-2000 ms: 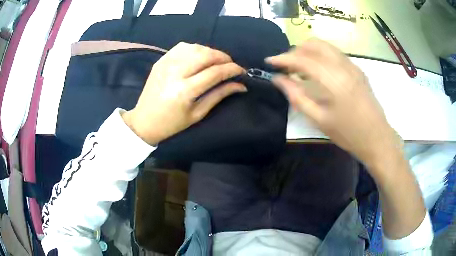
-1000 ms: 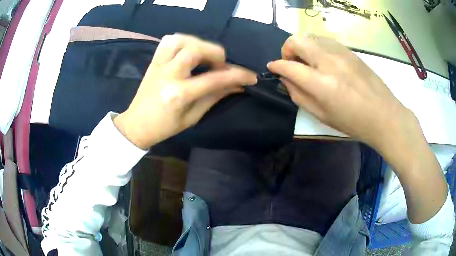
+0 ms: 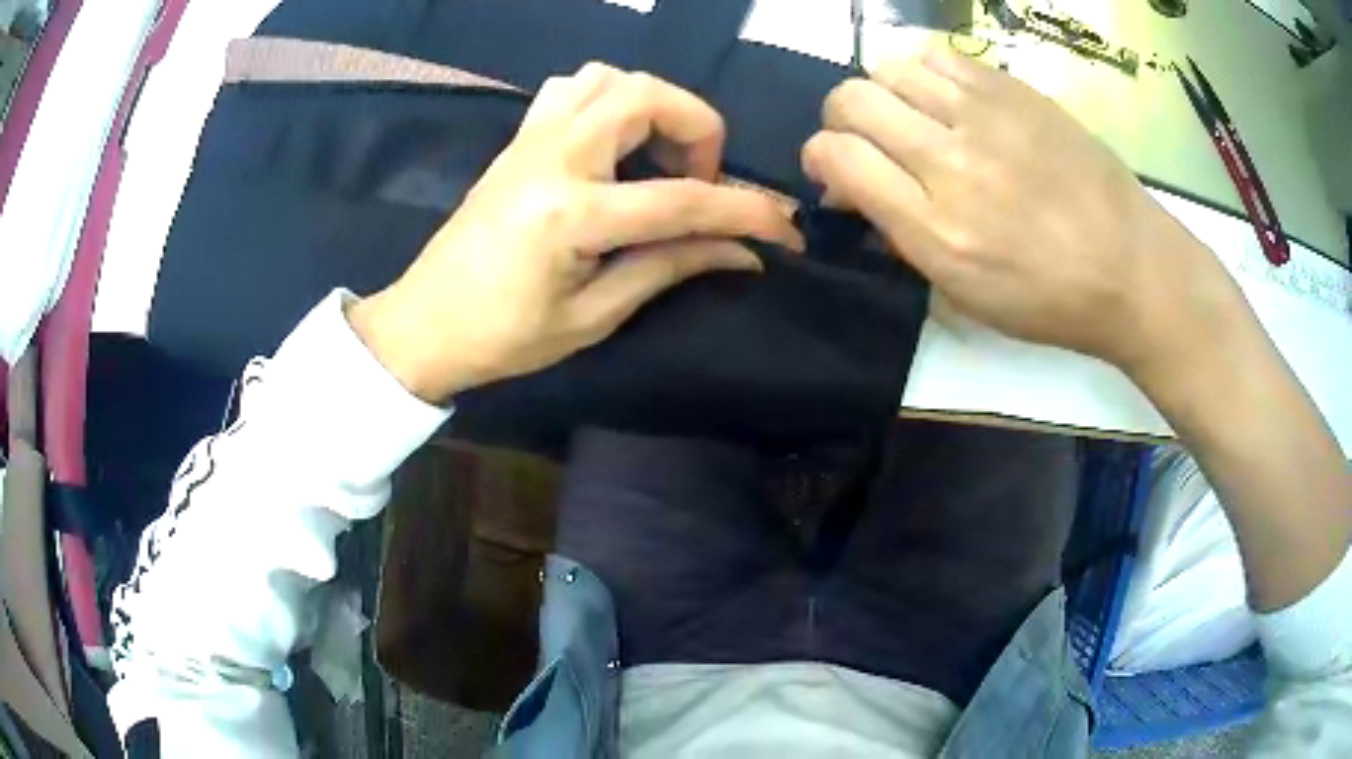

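Note:
The black fabric bag (image 3: 712, 349) lies on the white table and hangs over its front edge. A brownish-pink lining strip (image 3: 349, 63) shows along its far left part. My left hand (image 3: 571, 237) pinches the black cloth near the bag's right part, thumb and forefinger close together. My right hand (image 3: 986, 193) is beside it with curled fingers, gripping the cloth at the right end. A small pinkish edge shows between the hands. The fingertips hide what lies between them, and no zipper pull can be made out now.
Red-handled thread snips (image 3: 1243, 171) lie on the yellowish machine bed (image 3: 1171, 119) at upper right. Metal machine parts (image 3: 1060, 33) are at the top. Red and white strips (image 3: 74, 297) hang at left. A blue crate (image 3: 1186, 704) with white pieces stands at lower right.
The bag has shifted up in view. The small metallic piece seen between my hands earlier is now hidden. My right hand has closed on the cloth, and its fingers have curled in.

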